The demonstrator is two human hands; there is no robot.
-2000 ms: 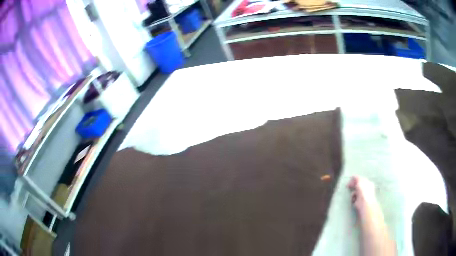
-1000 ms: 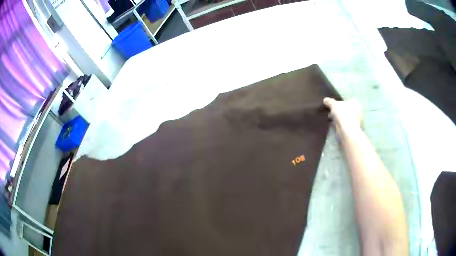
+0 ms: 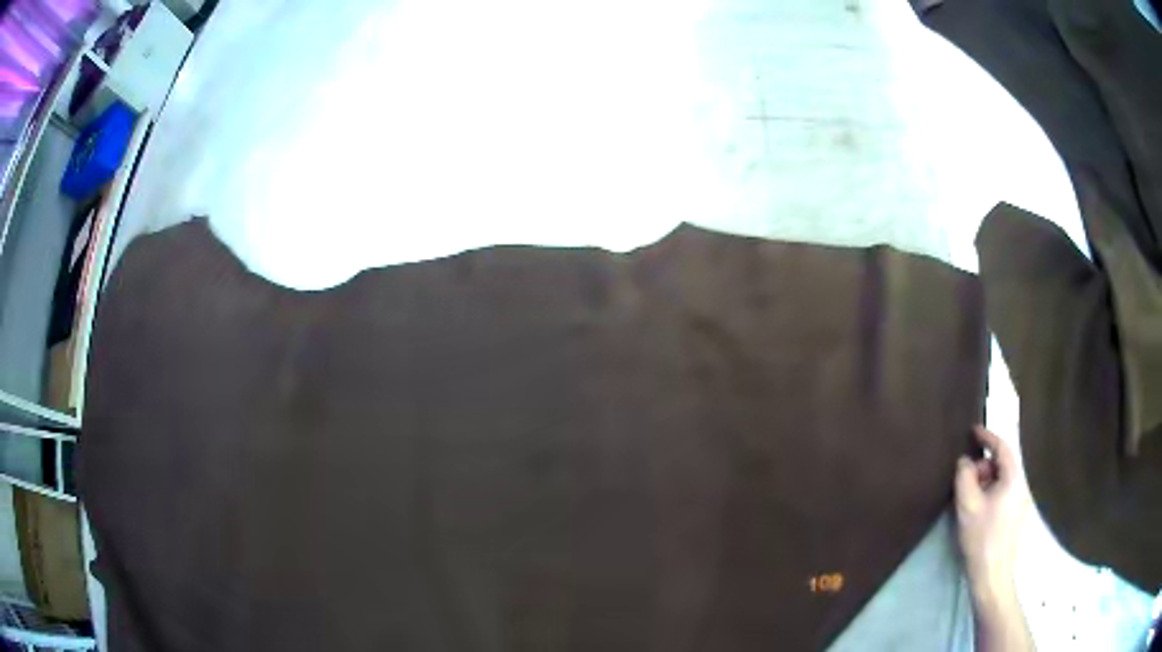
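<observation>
A large dark brown leather hide (image 3: 535, 433) lies over the table, with a wavy far edge and a few soft ridges near its right side. Small orange figures, like "109", show near its lower right edge. My right hand (image 3: 988, 490) is at the hide's right edge, with thumb and fingertips closed on the edge; the exact grip is small and partly blurred. My left hand is out of the picture.
The white tabletop (image 3: 446, 127) shows beyond the hide. A pile of dark brown hides (image 3: 1064, 369) with an olive-tan patch lies along the right side. At the left stand a white-framed shelf with a blue bin (image 3: 100, 150) and a purple curtain (image 3: 38, 51).
The view has turned down and right. My right hand has gone from the bare table to the hide's corner, then nearer along its right edge. The hide's right part has shifted towards the pile.
</observation>
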